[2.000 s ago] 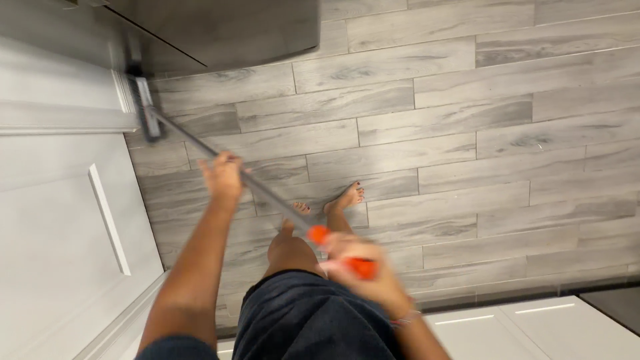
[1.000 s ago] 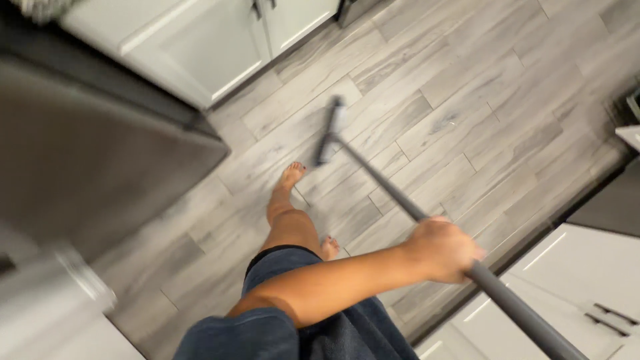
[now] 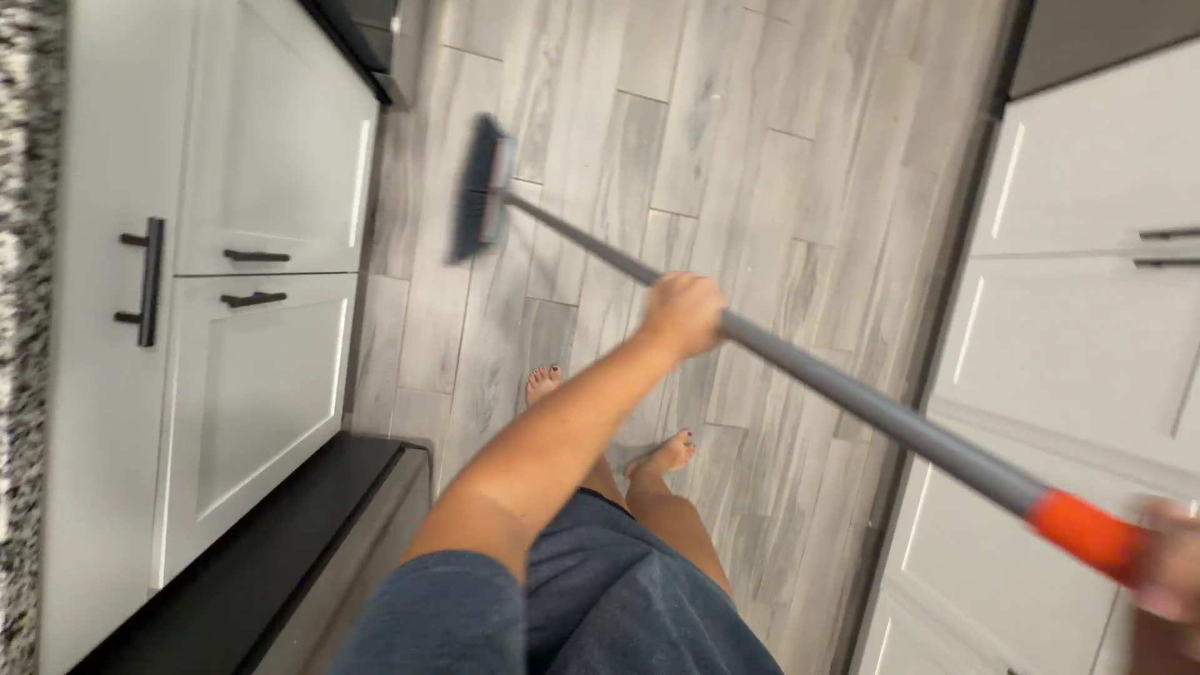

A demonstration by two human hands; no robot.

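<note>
A push-style broom with a grey pole (image 3: 844, 389) and dark bristles (image 3: 476, 187) slants across the view, its head on or just above the wood-look plank floor at the upper left. My left hand (image 3: 684, 314) is wrapped around the middle of the pole. At the right edge my right hand (image 3: 1172, 558), blurred and partly cut off, grips the orange end (image 3: 1087, 534) of the pole. The bristles point toward the white cabinets on the left. Both my bare feet are on the floor below the left forearm.
White cabinets (image 3: 272, 141) with black handles and a speckled countertop (image 3: 28, 281) line the left side. A dark appliance (image 3: 347, 525) stands at the lower left. More white cabinets (image 3: 1069, 356) run along the right. Plank floor (image 3: 647, 159) lies between the two rows.
The view has turned strongly. Two seconds ago the broom head was beside a white panel and a dark appliance; now it is over the floor near the left cabinets.
</note>
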